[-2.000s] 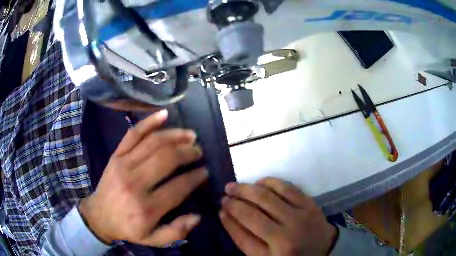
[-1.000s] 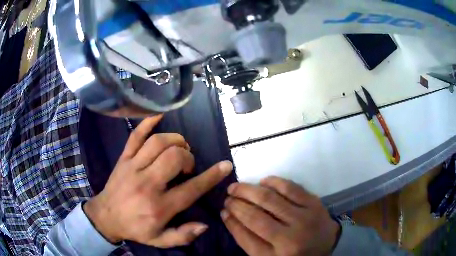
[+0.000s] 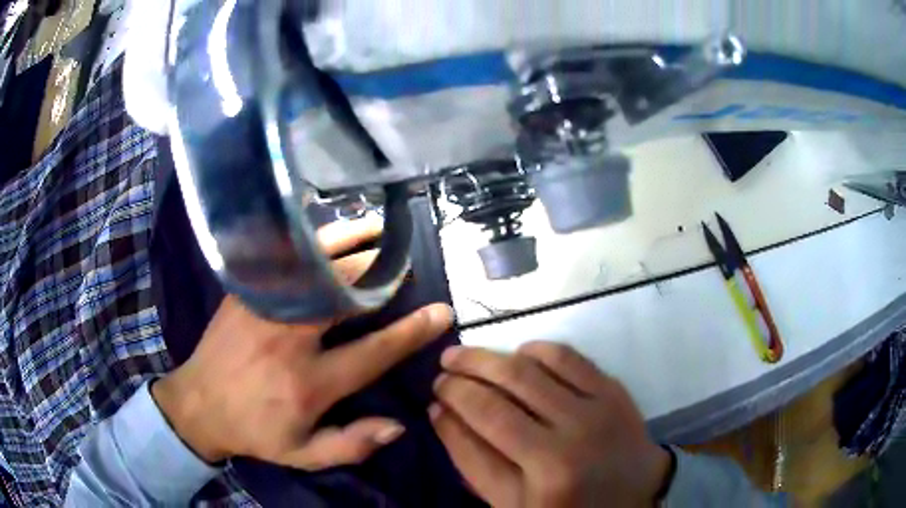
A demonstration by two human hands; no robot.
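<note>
A dark fabric band (image 3: 429, 260) runs under the white sewing machine head (image 3: 447, 119). Plaid fabric (image 3: 84, 288) lies bunched at the left. My left hand (image 3: 288, 377) lies on the dark cloth with its fingers spread; some fingers show through the shiny curved metal guard (image 3: 233, 149), and its index fingertip rests at the band's right edge. My right hand (image 3: 546, 427) has its fingers bent together on the band's right edge, nearer to me, gripping the cloth there. The needle area is hidden behind the guard.
Thread snips (image 3: 743, 288) with yellow-green and orange-red handles lie on the white table (image 3: 616, 347) at the right. A black flat piece (image 3: 743, 151) lies behind them. Grey tension knobs (image 3: 581, 193) hang from the head. A metal item (image 3: 874, 189) is at the far right.
The machine head and guard appear lower and larger in view. My left hand's index finger has stretched to the band's edge, and its other fingers are now partly behind the guard. My right hand has barely moved.
</note>
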